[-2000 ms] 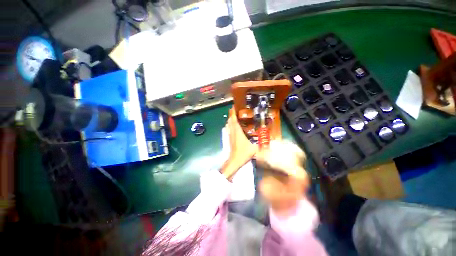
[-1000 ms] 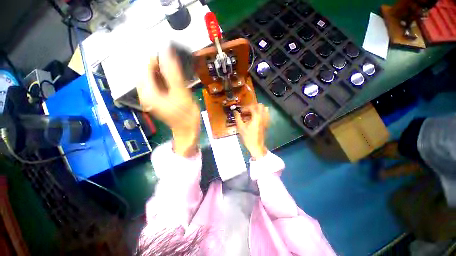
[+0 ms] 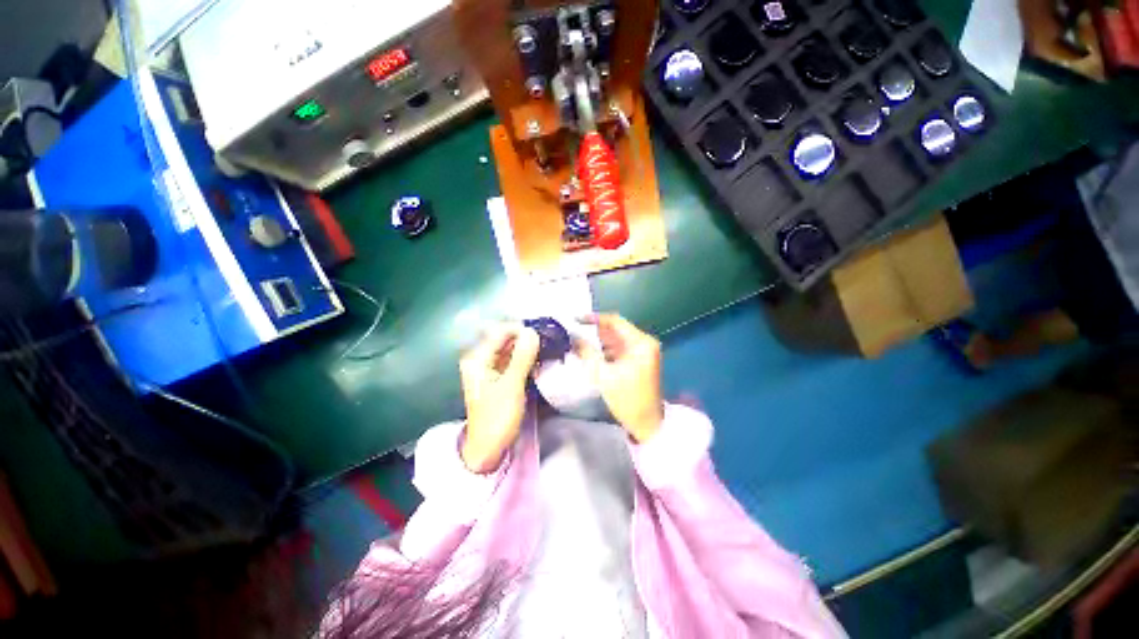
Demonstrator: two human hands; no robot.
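Note:
A small round black unit (image 3: 548,341) is held low in front of me, over the white paper at the bench's front edge. My left hand (image 3: 497,385) grips it from the left with thumb and fingers. My right hand (image 3: 625,372) is at its right side with fingers bent; whether it touches the unit is unclear. The orange-brown fixture (image 3: 631,187) stands just beyond my hands. Its toggle clamp's red grip (image 3: 601,191) points down toward me. No round unit is clearly visible under the clamp.
A black tray (image 3: 848,200) with round units is at the right, a brown box (image 3: 906,285) below it. One round unit (image 3: 410,216) lies on the green bench (image 3: 412,300) at left. A white instrument (image 3: 337,75) and a blue unit (image 3: 138,237) stand behind and left. A person's sleeve shows far right.
The clamp's red grip has swung from up to down. Both hands have moved off the fixture toward me, and the round unit is now between them.

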